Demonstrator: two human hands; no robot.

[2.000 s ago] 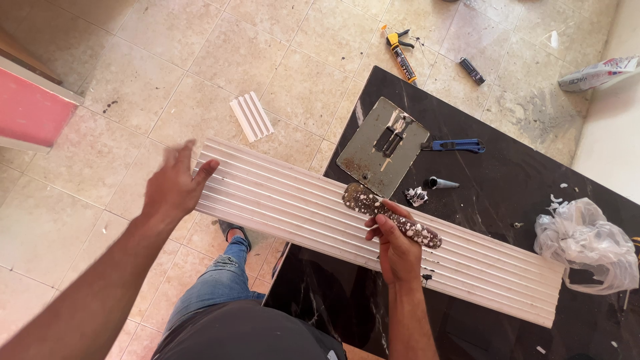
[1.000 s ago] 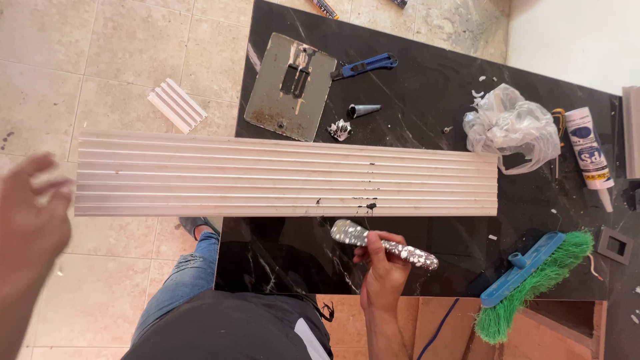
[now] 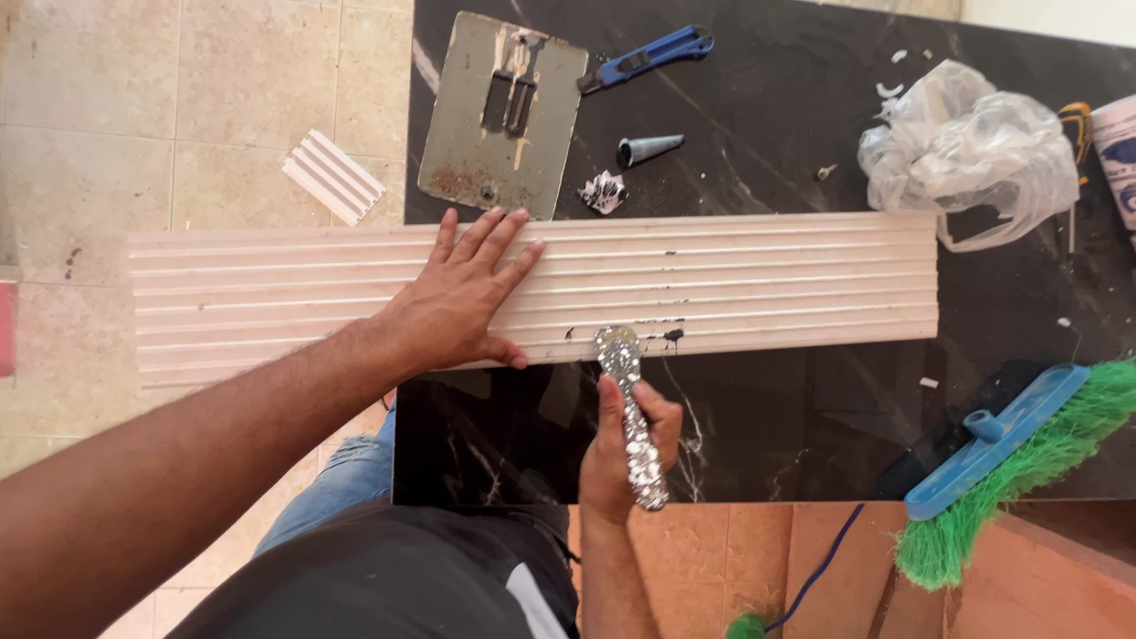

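A long ribbed white panel [image 3: 754, 280] lies across the black marbled tabletop [image 3: 754, 426], its left end jutting past the table edge over the floor. Flat on it, fingers spread, rests my left hand [image 3: 466, 288]. My right hand [image 3: 630, 439] grips a speckled, paint-spattered tool [image 3: 635, 426], possibly a scraper or putty knife, whose rounded end is at the panel's near edge. Beside that end are black smears [image 3: 673, 335] on the ribs. Behind the panel lies a stained metal plate [image 3: 506, 115], near a blue utility knife [image 3: 648, 60].
A grey nozzle [image 3: 650, 149] and a crumpled scrap [image 3: 603, 192] lie behind the panel. At right are a clear plastic bag [image 3: 972, 151], a sealant tube [image 3: 1120, 160] and a blue broom head with green bristles [image 3: 998, 444]. A short ribbed offcut [image 3: 335, 176] is on the tiled floor.
My left hand, earlier off the panel's left end, is now pressed on the panel. My right hand has brought the speckled tool from in front of the panel to its near edge.
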